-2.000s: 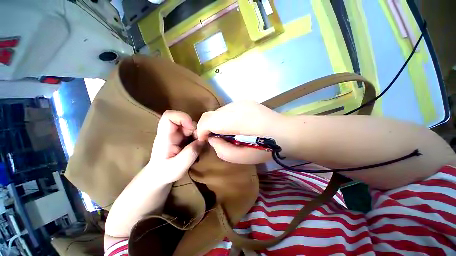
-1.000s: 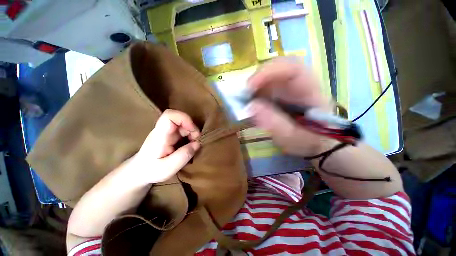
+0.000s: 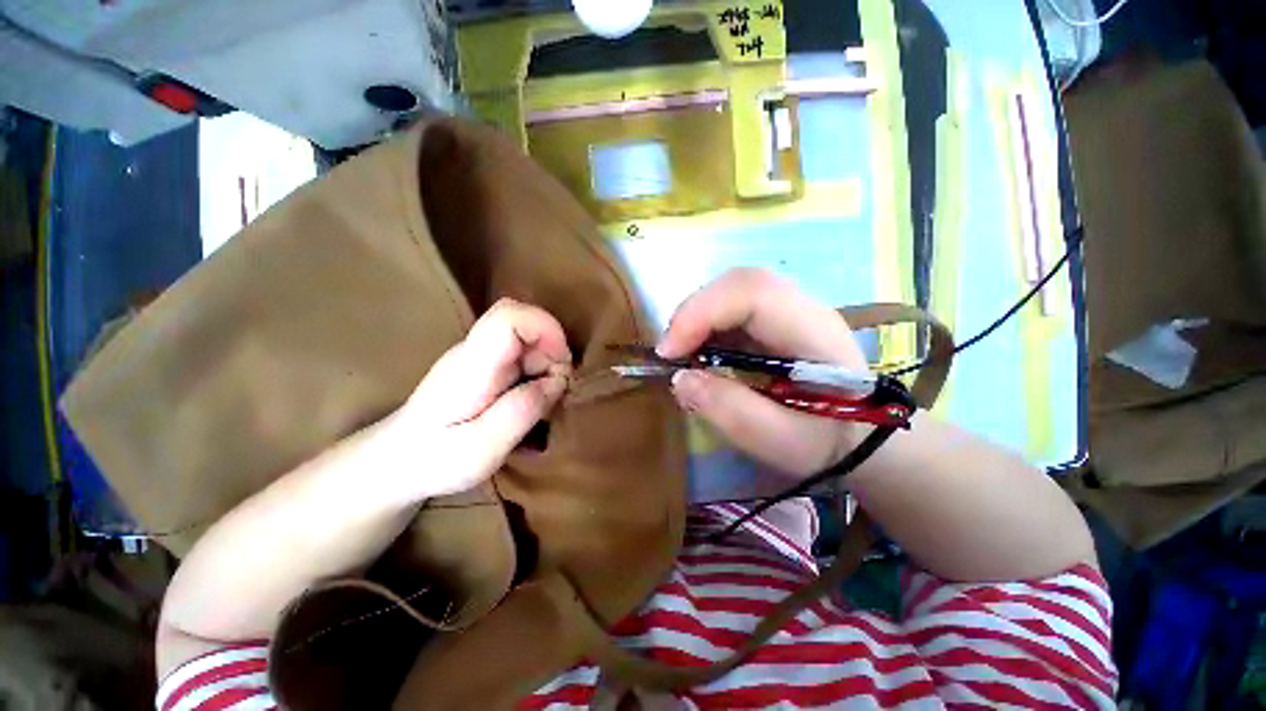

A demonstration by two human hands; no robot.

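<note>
A large brown tote bag [image 3: 278, 347] lies over my lap and the table's front edge, its dark mouth facing up. My left hand [image 3: 493, 396] pinches the bag by the strap [image 3: 916, 322] joint, thumb and finger closed; what is between the tips is too small to tell. My right hand [image 3: 764, 375] holds slim black-and-red corded snips [image 3: 833, 389], silver tips pointing left at the bag, a little right of my left fingertips. The strap loops behind my right hand and down over my lap.
The white machine head [image 3: 278, 63] stands at the upper left. A yellow clamp frame [image 3: 555, 125] lies on the shiny base plate [image 3: 833, 250] behind the bag. Brown bags with crumpled white paper [image 3: 1159, 352] lie at the right. The tool's black cord runs to the table's right edge.
My right hand moved from my left fingertips out to the right and up, then came back lower with the snips tips towards the bag. My left hand keeps its pinch. The view has shifted.
</note>
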